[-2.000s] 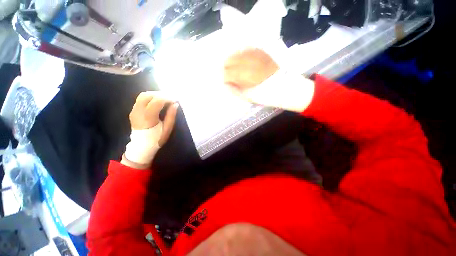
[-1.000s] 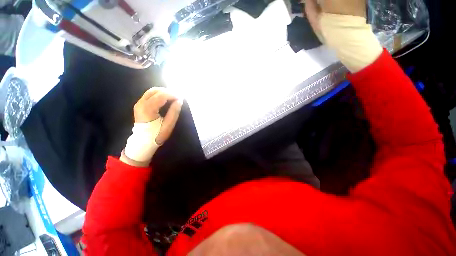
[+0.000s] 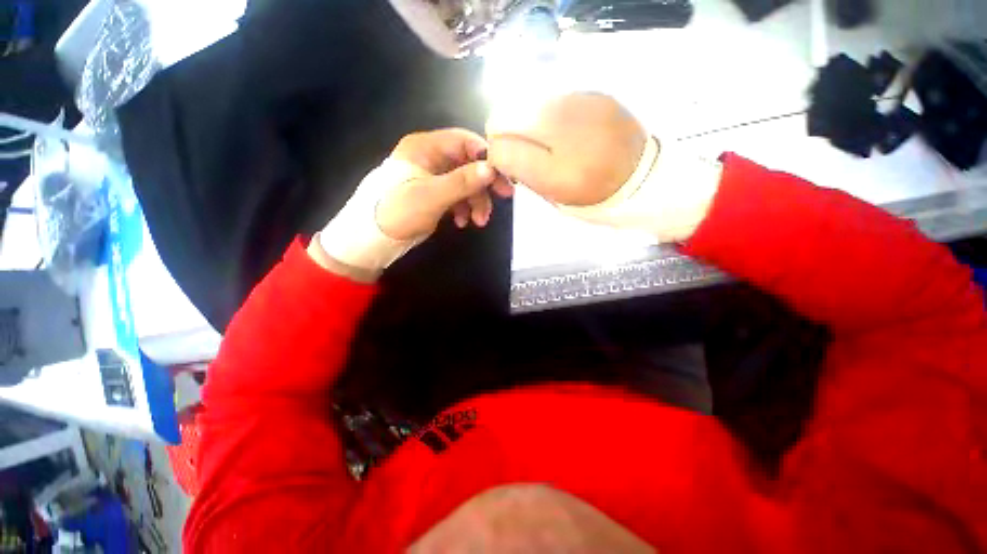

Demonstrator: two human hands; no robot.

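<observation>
A large black garment piece spreads left of the sewing machine and hangs over the table's front edge onto my lap. My left hand pinches near the edge of the black cloth. My right hand meets it, fingertips touching, just in front of the machine head. Any small piece between the fingertips is hidden by fingers and glare. Both hands wear pale wrist coverings. The needle area is washed out by bright light.
A ruler strip runs along the table's front edge. Black label stacks lie at the right. Crinkled clear plastic is at the upper left. A red crate shows partly below at the left.
My right hand has come back from the label stacks at the right to meet my left hand. The view has turned, so the machine head sits mostly beyond the top edge.
</observation>
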